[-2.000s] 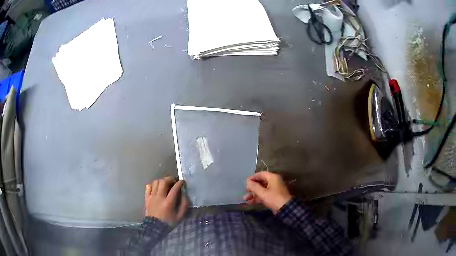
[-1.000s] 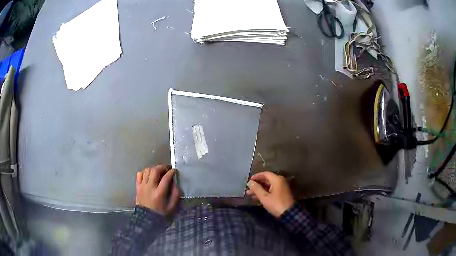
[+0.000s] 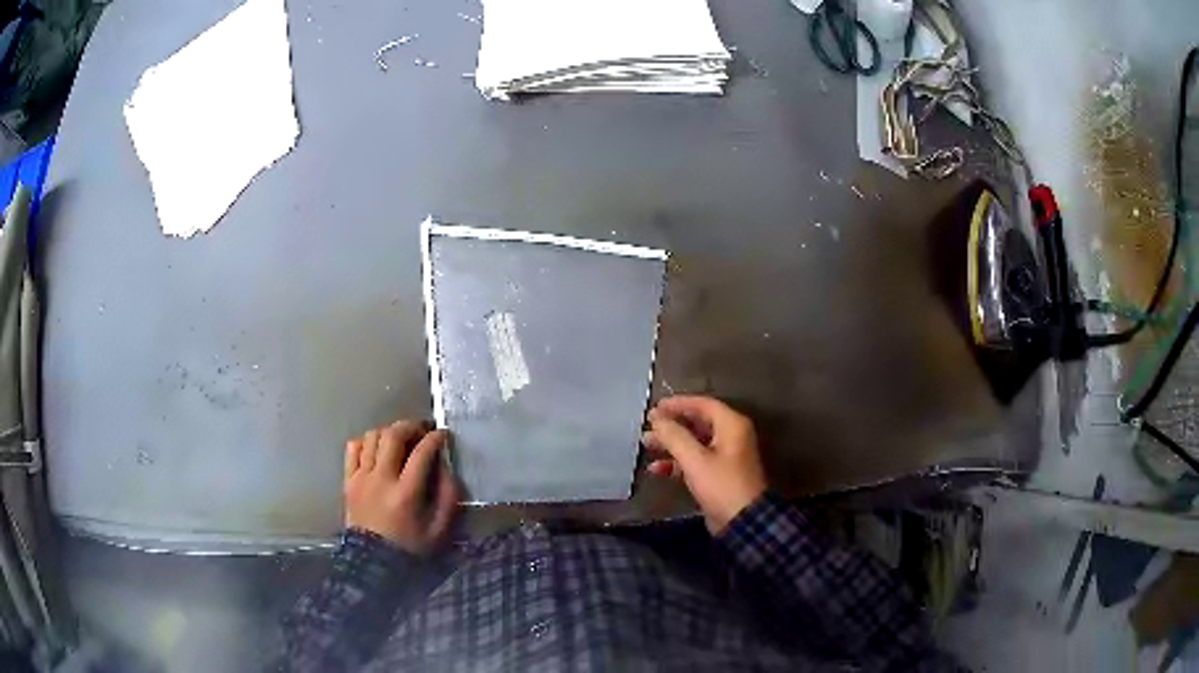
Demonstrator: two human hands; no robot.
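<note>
A stiff grey template (image 3: 565, 355) with a pale tape strip lies in front of me. A white cloth piece (image 3: 546, 239) shows as a folded strip along its far and left edges, and only a thin line along the right edge. My left hand (image 3: 401, 487) rests at the near left corner, fingertips on the edge. My right hand (image 3: 710, 454) is at the right edge, low down, thumb and fingers pinched at the cloth's rim. What lies between the right fingertips is too small to tell clearly.
A steam iron (image 3: 1006, 279) stands at the right edge, with a black cord. A thick white stack (image 3: 598, 46) lies at the far middle, a thinner white pile (image 3: 217, 118) far left. Dark scissors (image 3: 842, 37) and tangled cords (image 3: 927, 99) lie far right. Grey cloth bundles (image 3: 16, 342) hang left.
My right hand has moved a little up along the template's right edge. My left hand stays at the left edge. The whole view has shifted slightly.
</note>
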